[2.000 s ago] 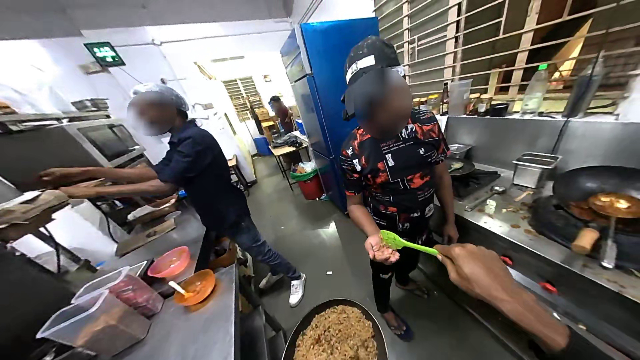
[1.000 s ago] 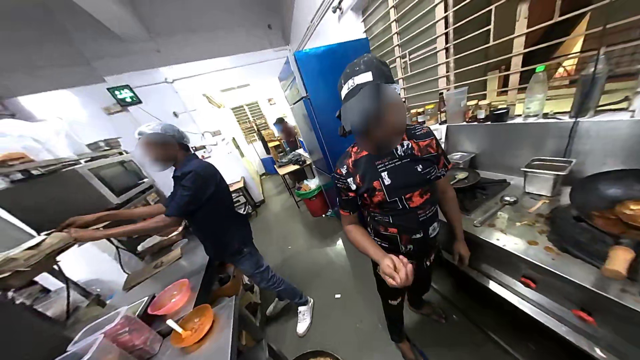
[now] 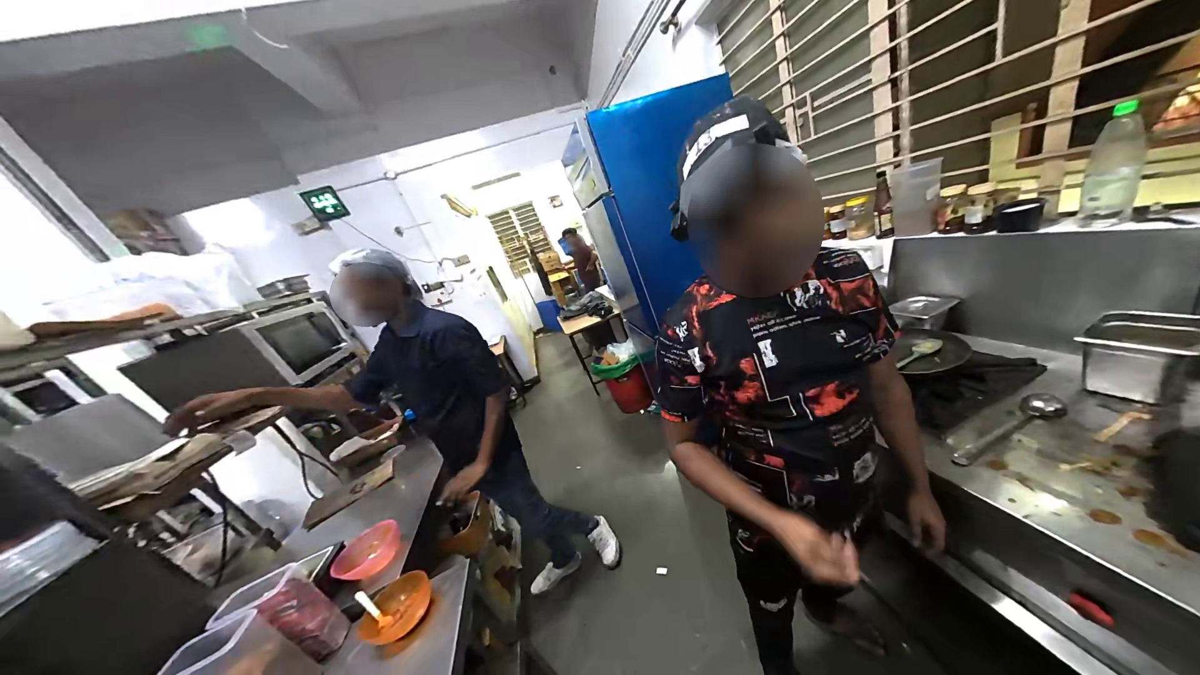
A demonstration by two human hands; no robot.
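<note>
Neither my left hand nor my right hand shows in the head view now. Facing me at close range is a co-worker in a patterned shirt (image 3: 778,366), one hand (image 3: 825,555) raised at waist height with the fingers curled; whether it holds anything cannot be told. On the steel stove counter to the right lie a metal ladle (image 3: 1008,429) and a dark pan (image 3: 945,352) with a spoon in it. A steel container (image 3: 1134,361) stands behind the ladle. At the lower left, an orange bowl (image 3: 398,609) with a white-handled utensil sits near a pink bowl (image 3: 366,551).
A second co-worker in a dark shirt (image 3: 436,366) reaches over the left counter. Clear plastic containers (image 3: 305,614) stand beside the bowls. Farther back are a blue refrigerator (image 3: 656,187) and a red bin (image 3: 630,389). Jars and a plastic bottle (image 3: 1114,169) line the right ledge.
My right hand, the green spatula and the pan of food, seen two seconds ago, have left the view. The near co-worker's raised hand is lower. The view has tilted upward.
</note>
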